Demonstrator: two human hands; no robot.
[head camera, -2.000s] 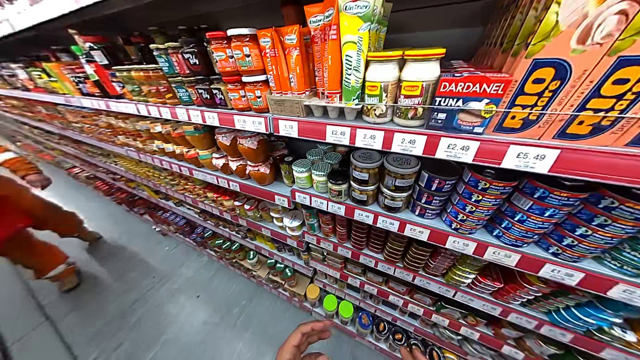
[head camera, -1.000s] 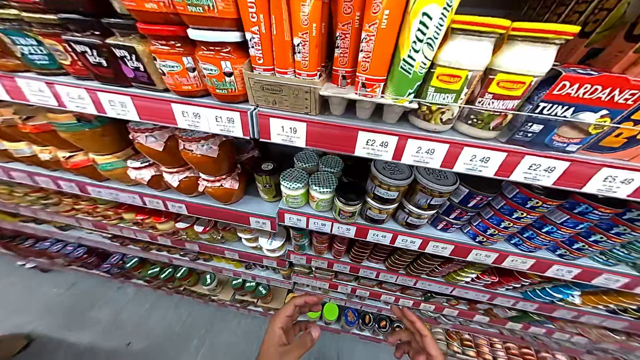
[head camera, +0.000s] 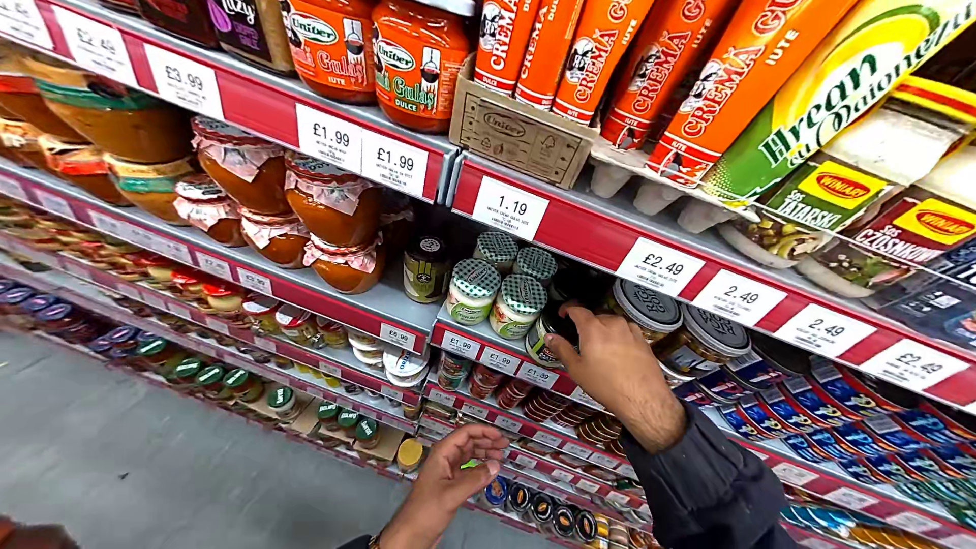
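Note:
On the second shelf, my right hand (head camera: 610, 358) has its thumb and fingers around the dark lid of a small glass jar (head camera: 540, 341), which is partly hidden behind the fingers. Two jars with green checkered lids, a front jar (head camera: 518, 305) and its neighbour (head camera: 471, 291), stand just left of it, with more of the same behind. My left hand (head camera: 457, 473) is lower down, in front of the lower shelves, its fingers curved and apart with nothing in them.
Above my right hand runs a red shelf edge (head camera: 579, 229) with price labels, bearing orange tubes (head camera: 686, 84) in a carton. Cloth-topped jars (head camera: 335, 198) stand left; large tins or jars (head camera: 648, 305) and stacked blue tins (head camera: 846, 412) stand right. Grey floor (head camera: 152, 457) lies lower left.
My right hand has moved up from in front of the lower shelves to the dark-lidded jar. My left hand stays low. The view has come nearer the shelves.

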